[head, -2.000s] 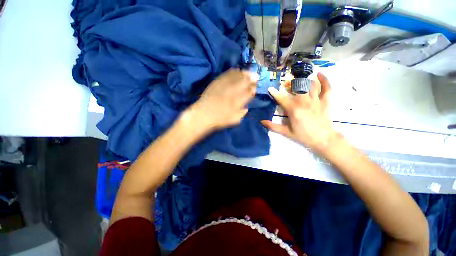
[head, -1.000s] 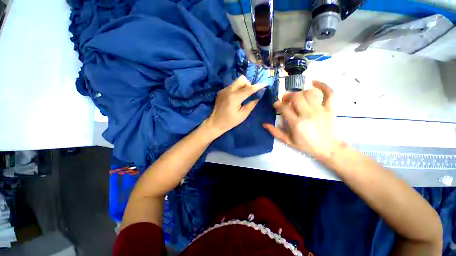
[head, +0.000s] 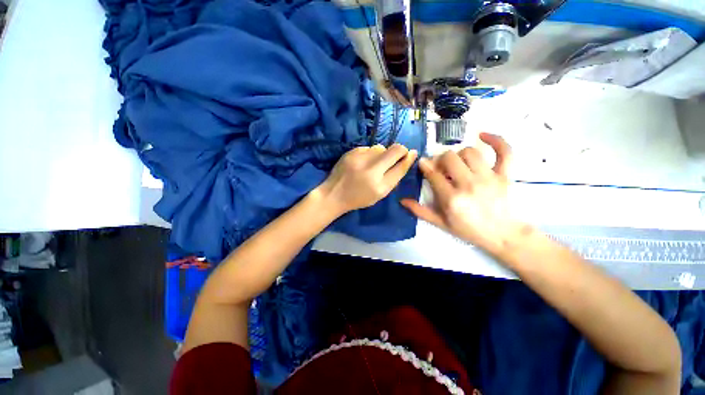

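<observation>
A dark-blue garment piece [head: 224,92] lies heaped on the table left of the needle, with a gathered part running under the presser foot area [head: 416,114]. My left hand [head: 372,176] has its thumb and fingertips pinched on the cloth just in front of the foot. My right hand [head: 469,190] is beside it at the cloth's right edge, index fingertip touching the edge, thumb low near the cloth, other fingers curled or raised. Whether it grips the cloth cannot be told. The sewing machine [head: 441,38] is white with a blue stripe.
A ribbed knob [head: 451,129] sits just right of the needle; a larger dial [head: 495,45] is above. A ruler strip [head: 641,248] runs along the front edge. A blue crate [head: 179,301] is below left. More blue cloth [head: 526,339] hangs below the table at right.
My left hand has moved from beside the foot toward me and right, its fingertips now closed on the cloth near my right fingertips. My right hand has shifted slightly.
</observation>
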